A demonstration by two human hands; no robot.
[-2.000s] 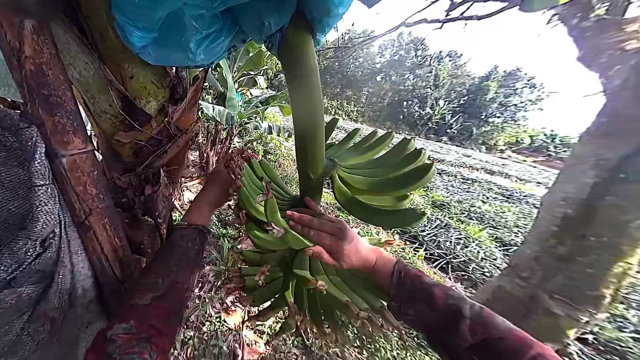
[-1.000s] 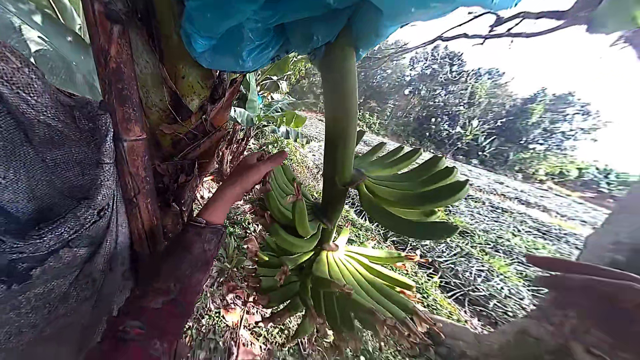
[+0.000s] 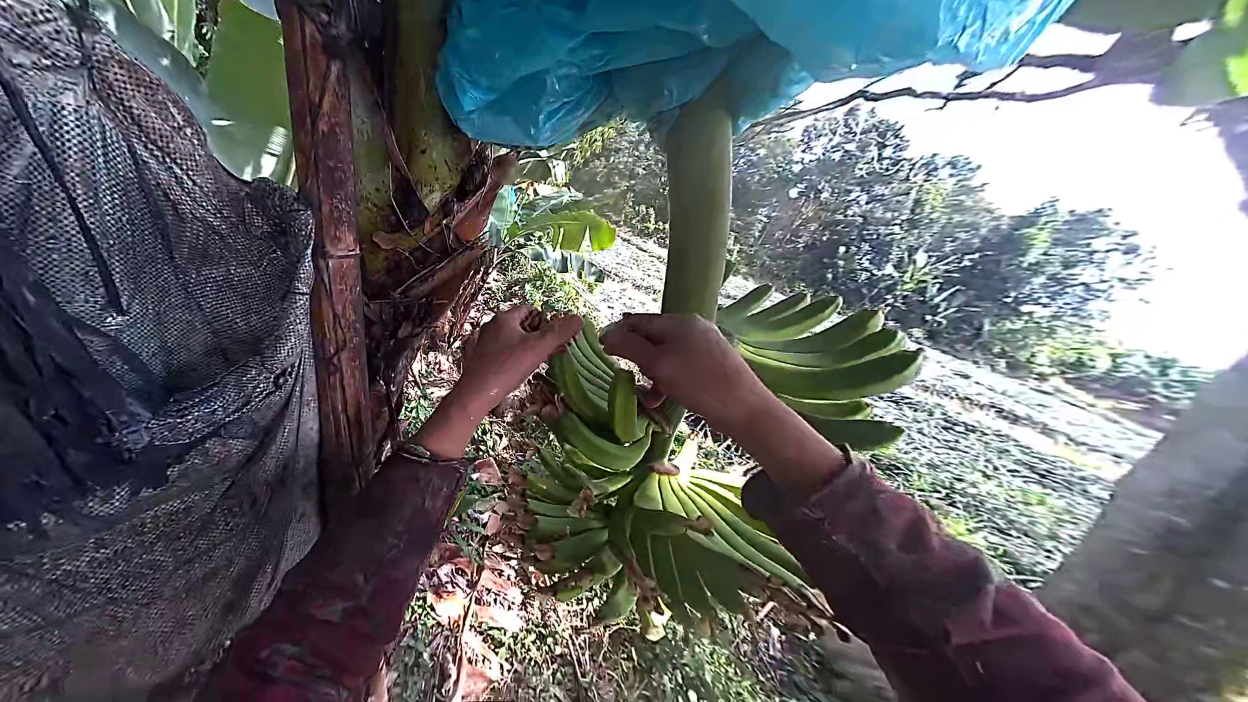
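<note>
A bunch of green bananas hangs on a thick green stalk [image 3: 698, 214] below a gathered blue plastic bag [image 3: 604, 58]. My left hand [image 3: 512, 353] is at the tips of the left banana hand [image 3: 590, 385], its fingers curled; whether it holds anything is unclear. Close to its right, my right hand [image 3: 678, 366] is bent in front of the stalk, fingertips pinched toward the same bananas; what lies between them is hidden. Another banana hand [image 3: 829, 361] spreads out at the right of the stalk. Lower banana hands [image 3: 682, 546] fan out beneath my hands.
At left stand a banana plant's trunk [image 3: 419, 146] and a brown dried stem [image 3: 336, 263], with dark mesh netting [image 3: 166, 370] beside them. A grey tree trunk [image 3: 1160, 546] leans at the right. Dry leaves and weeds cover the ground; a bare branch [image 3: 975, 93] crosses above.
My right hand, on the stalk two seconds ago and away at the lower right one second ago, is now up by the left banana hand, near my left hand.
</note>
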